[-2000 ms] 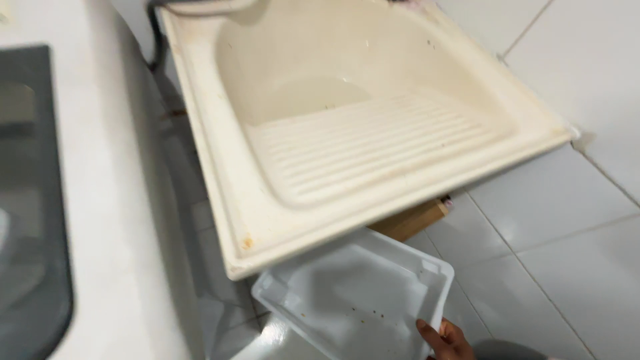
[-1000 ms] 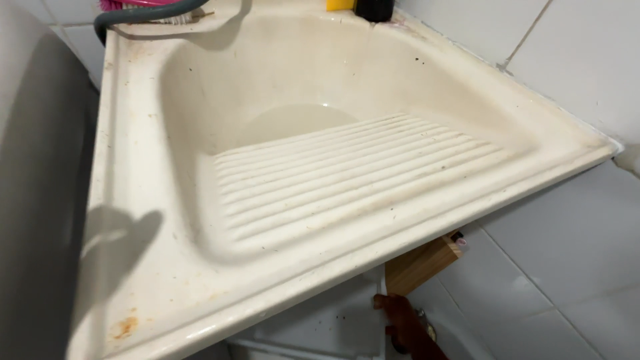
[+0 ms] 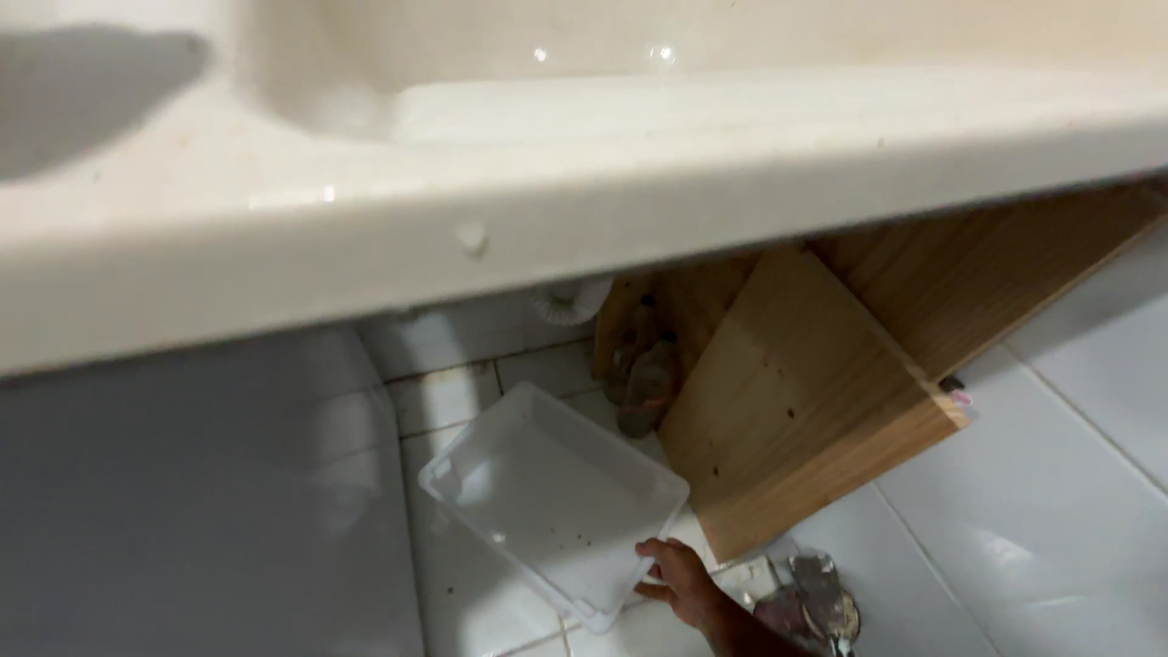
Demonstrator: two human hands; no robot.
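Observation:
Low under the sink, my right hand (image 3: 680, 584) grips the near right edge of a shallow white plastic tray (image 3: 557, 497), thumb over the rim. Small dark specks lie on the tray's bottom. The tray is over the tiled floor, beside a wooden shelf unit (image 3: 812, 383). Above it, the cream laundry sink (image 3: 566, 201) spans the view with its front edge. My left hand is out of view.
Bottles (image 3: 650, 388) stand behind the wooden board. A metal-bladed tool (image 3: 817, 593) lies on the floor tiles (image 3: 470, 547) at lower right, by the tiled wall (image 3: 1022, 511). A smooth grey surface (image 3: 201, 493) fills the lower left.
The view has dropped close to the sink's front edge, showing more of the floor and shelf. The tray, mostly hidden by the sink one second ago, now shows whole, still in my right hand.

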